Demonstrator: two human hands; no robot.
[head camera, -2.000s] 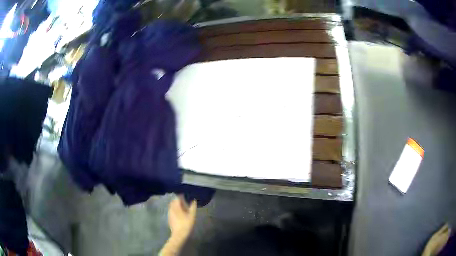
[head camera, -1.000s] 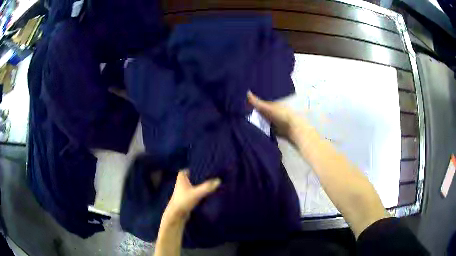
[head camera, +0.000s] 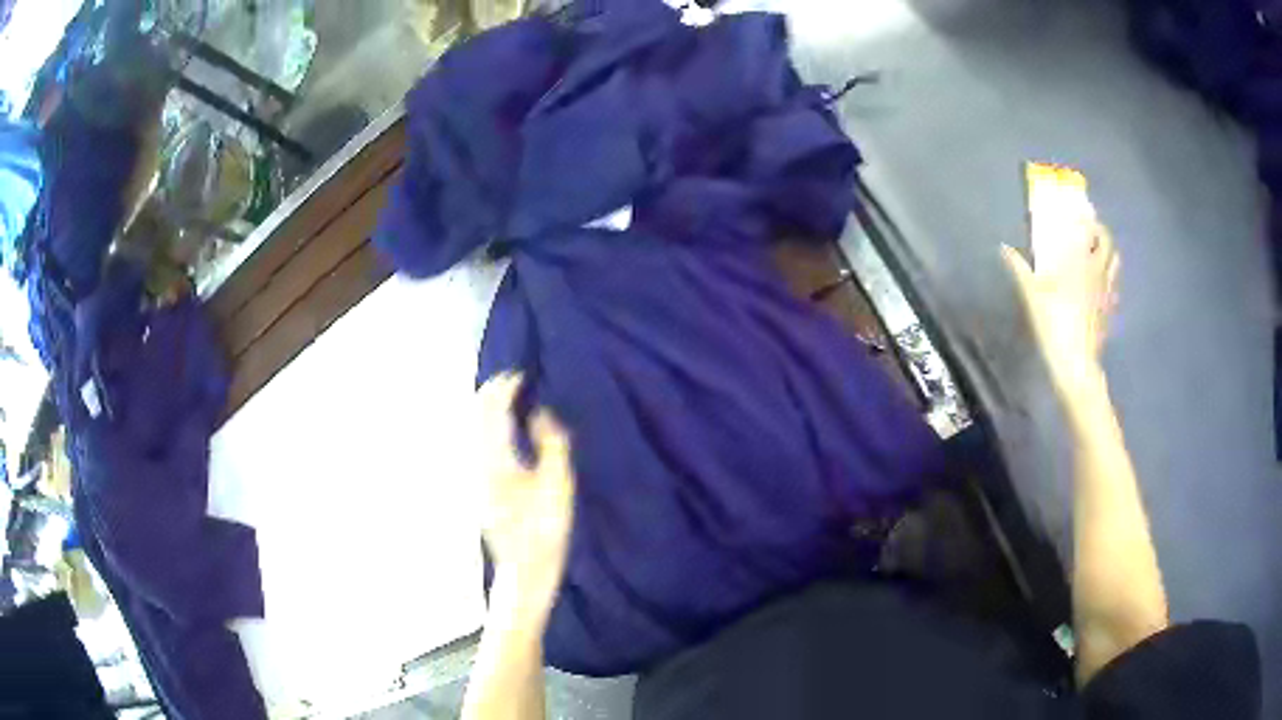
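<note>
A navy-purple garment bundle (head camera: 703, 380), gathered at its upper part, lies across the slatted stand and reaches the grey table. A small white ticket (head camera: 613, 220) shows at the gather. My left hand (head camera: 527, 471) is at the bundle's left edge, blurred, thumb and fingers apart; whether it pinches fabric is unclear. My right hand (head camera: 1076, 288) is over the grey table at the lower end of a smartphone (head camera: 1057, 204), which has a bright white-orange screen. Its thumb is spread away from the phone, and its fingers overlap the phone's lower end.
A white sheet (head camera: 359, 492) lies on the brown slats (head camera: 302, 303) of the stand. More navy bundles (head camera: 162, 464) hang at the left with a small white tag. The grey worktable (head camera: 1181, 366) fills the right side, with dark fabric (head camera: 1223, 56) at its far corner.
The bundle is now farther right on the stand, partly over its right edge. My right hand has left the bundle and moved right to the phone. My left hand remains by the bundle.
</note>
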